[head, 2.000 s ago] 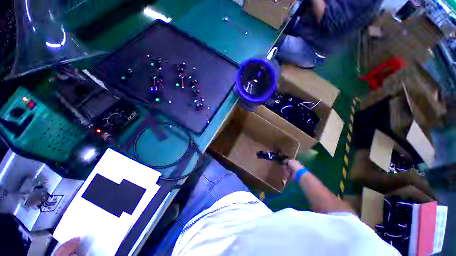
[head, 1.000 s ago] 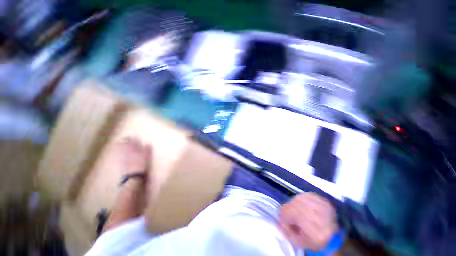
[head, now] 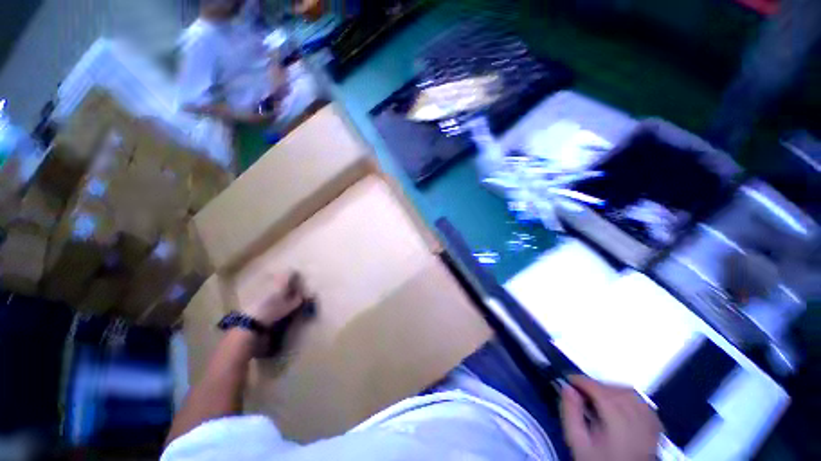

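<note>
My left hand (head: 275, 302), with a dark watch on its wrist, is inside the large open brown carton (head: 315, 243) at the left. It holds a dark object, which looks like a black plastic housing (head: 286, 331); blur hides its shape. My right hand (head: 612, 421) is at the bench's front edge, low in the picture, over the near side of the white work pad (head: 576, 302). Its fingers are curled; whether it holds a small thing cannot be told. Black patches show on the pad.
Behind the pad lie a heap of white flat cables (head: 540, 180) and a bin of dark small parts (head: 662, 171). A black tray (head: 410, 135) lies farther back on the green bench. Stacked cartons (head: 126, 225) stand at the left. A person in light clothes (head: 225, 67) is at the upper left.
The view has swung from the right cartons to the large left carton. My right hand has left the right carton and is at the bench edge. My left hand is now in the left carton with a dark object.
</note>
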